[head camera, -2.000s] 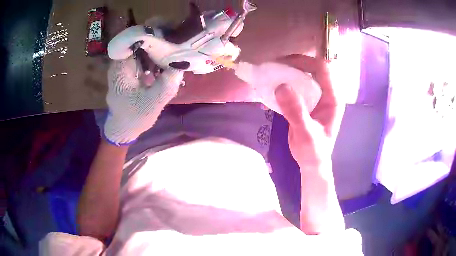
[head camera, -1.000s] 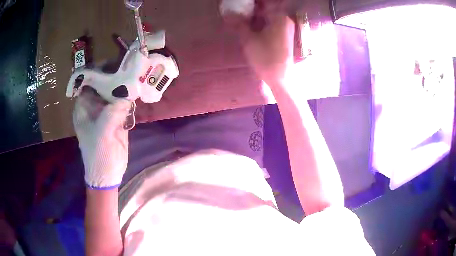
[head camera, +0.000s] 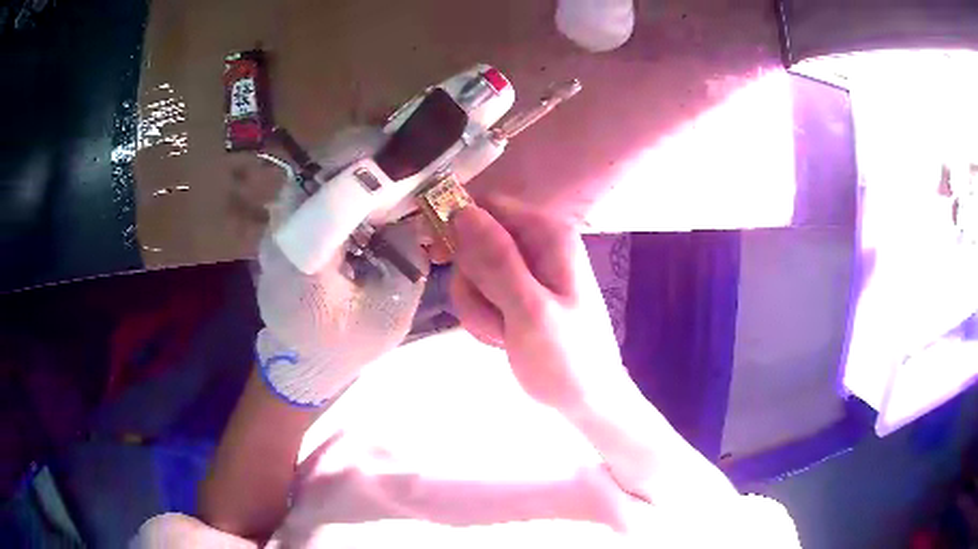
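Observation:
A white toy motorcycle with a black seat, a dark handlebar and a red patch at its tail is held up over the cardboard. My left hand, in a white knitted glove with a blue cuff, grips it from below near the handlebar; some fingers are hidden. My bare right hand pinches a small brass-coloured piece between thumb and fingers against the toy's side. Whether the piece touches the body or only overlaps it in view is hard to tell.
A white rounded bottle stands or lies at the far edge of view on the tan cardboard. A red and black packet with a pale label lies left of the toy. Strong glare covers the right side.
My right hand has let go of the white bottle and now holds the brass-coloured piece at the toy. My left hand has turned the toy, its tail now pointing up and right.

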